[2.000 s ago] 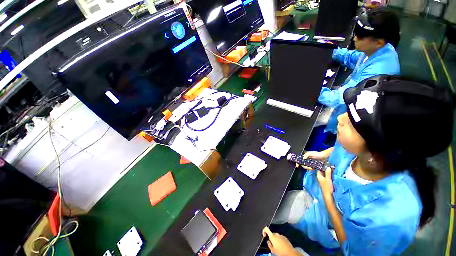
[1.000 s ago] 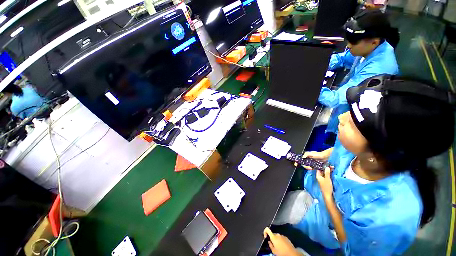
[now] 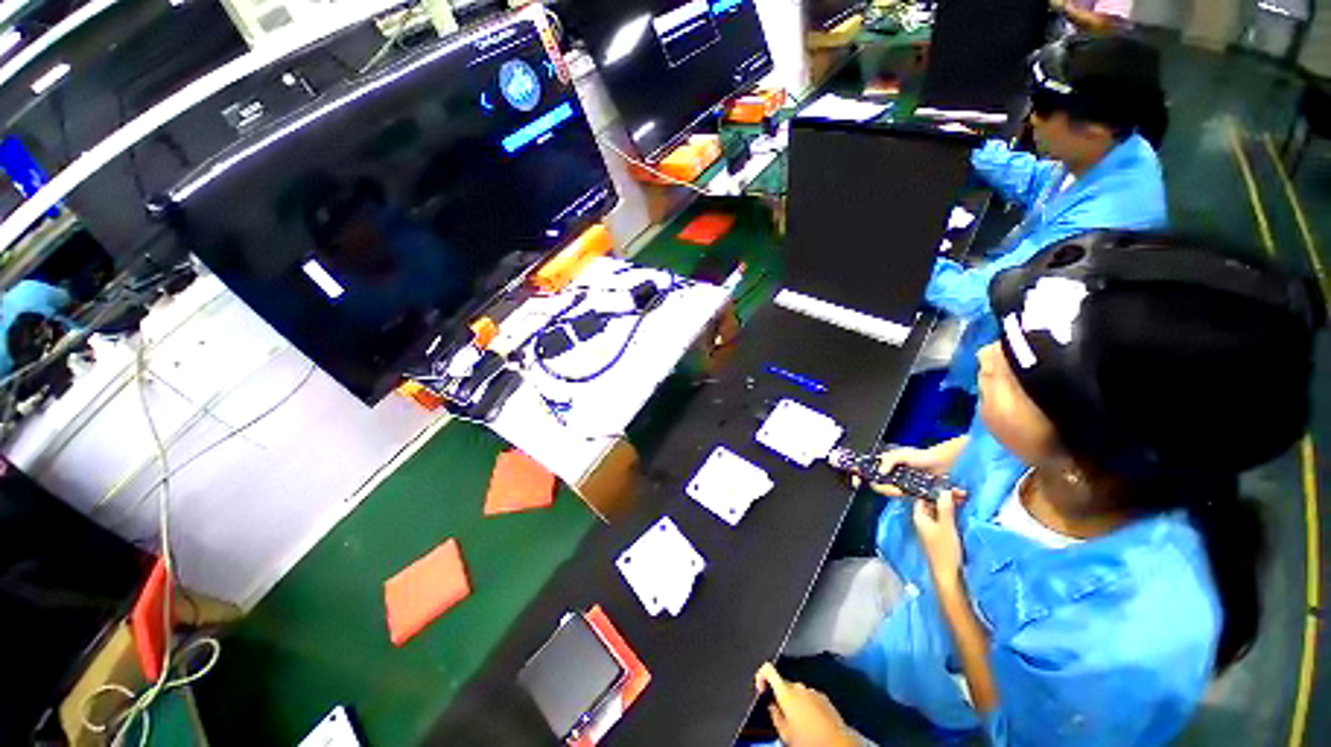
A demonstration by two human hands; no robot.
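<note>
My right hand (image 3: 801, 709) is at the bottom edge by the black bench's near edge, partly cut off, its thumb pointing up-left; no held object shows. My left hand is not in view. In front lies a flat dark unit (image 3: 574, 676) on a red pad (image 3: 622, 670), turned askew to it. Three white plates with dark corner spots, one nearest (image 3: 661, 565), one in the middle (image 3: 728, 485) and one farthest (image 3: 799, 432), lie in a row along the black bench (image 3: 686, 642).
Red pads (image 3: 428, 591) and a cut-off white plate (image 3: 333, 728) lie on the green surface. Cables tangle on a white table (image 3: 599, 423) under a large TV (image 3: 394, 204). At right, a person in blue (image 3: 1080, 613) holds a remote (image 3: 893, 474); another person sits beyond.
The red pads on the green surface have shifted down-left. Of two white plates there, only one cut-off edge now shows at the bottom. My right hand stays at the bench edge.
</note>
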